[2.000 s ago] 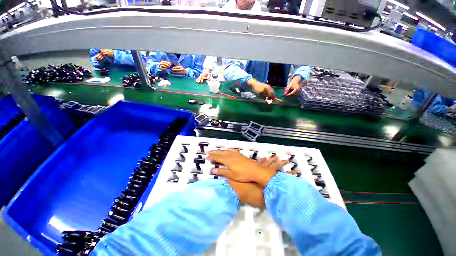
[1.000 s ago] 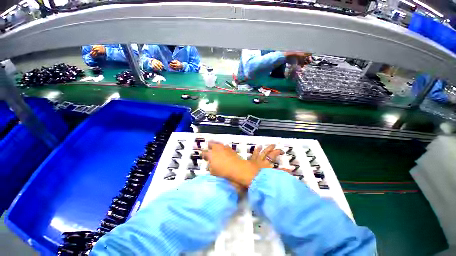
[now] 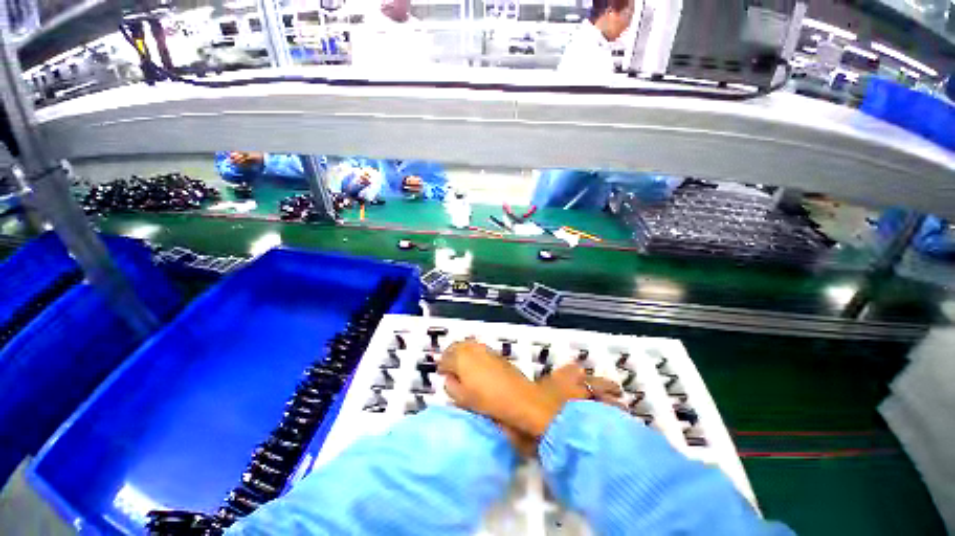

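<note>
A white foam tray [image 3: 337, 431] lies in front of me, with small black parts standing in rows of slots. My forearms cross over it. My right hand [image 3: 490, 385] reaches across to the left-middle rows, fingers bent down at the parts. My left hand [image 3: 582, 385] passes beneath my right wrist to the right-middle rows, fingers low over the parts. Both sets of fingertips are partly hidden, so I cannot tell whether either hand grips a part. A blue tote [image 3: 199, 382] at the left holds a neat row of black parts [image 3: 304, 403] along its right side.
A metal rail [image 3: 670, 314] runs behind the tray, under an overhead shelf [image 3: 503, 131]. White foam sheets [image 3: 927, 414] stand at the far right. Across the green line are workers' blue sleeves, black part piles [image 3: 147, 194] and a dark shiny tray stack [image 3: 733, 225]. Another blue bin is far left.
The view has tilted up, so the bench appears lower. Both hands stay crossed over the tray. My left hand's fingers, spread one second ago, now look closer together. A worker's hands across the line have left view.
</note>
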